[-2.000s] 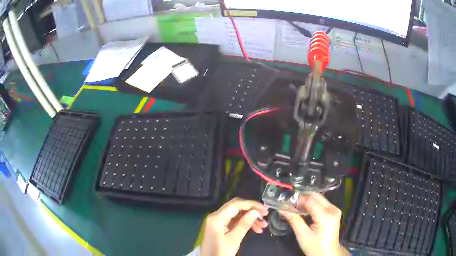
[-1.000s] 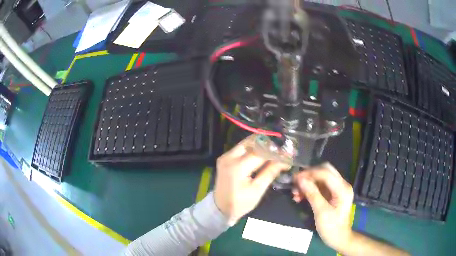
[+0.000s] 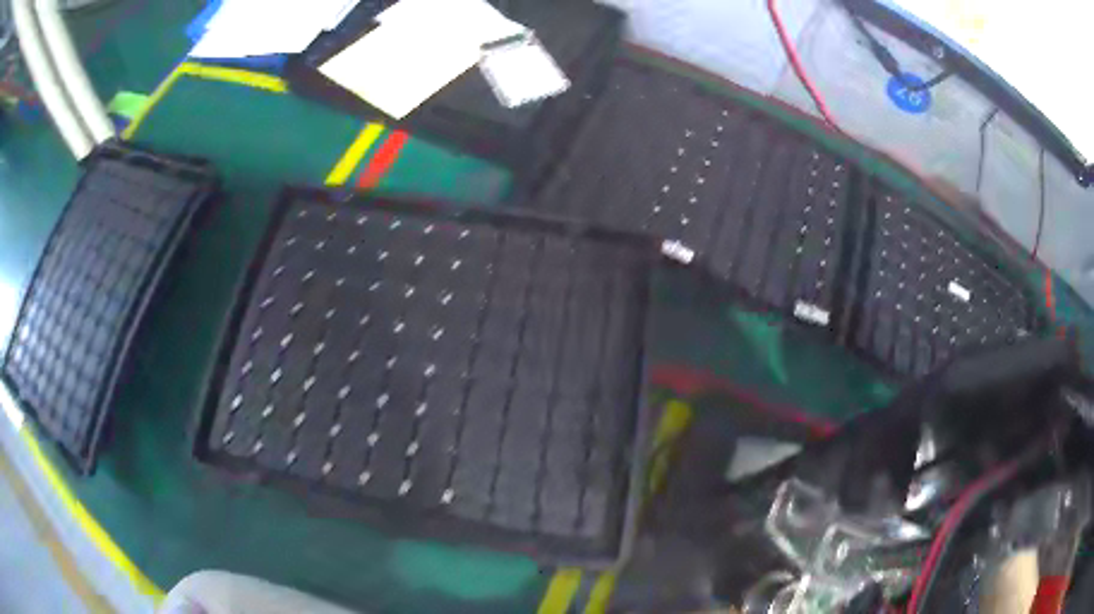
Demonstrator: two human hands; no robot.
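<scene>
The black component tray [image 3: 540, 396] lies in front of me, with light dots in its left and middle rows; its right rows show no such dots. The fixture [image 3: 828, 546] is at the lower right, blurred and cut off by the edge. A bit of red [image 3: 1051, 595], perhaps the clamp grip, shows at the bottom right. Beside it is a small skin-coloured patch, perhaps part of my right hand [image 3: 1017, 584]; its grip is unclear. My left hand is out of the picture. A pale rounded shape at the bottom left may be my sleeve [image 3: 246, 595].
A smaller black tray [image 3: 102, 288] stands at the left. More trays with white labels [image 3: 768, 204] lie behind. White and yellowish papers [image 3: 414, 54] and a small pale card [image 3: 524, 68] lie on black at the back. A monitor edge [image 3: 996, 72] is at the top right.
The view has swung left, so the left tray is nearer the middle and the fixture is at the lower right. Both hands have left the fixture's front. The clamp no longer stands upright in view.
</scene>
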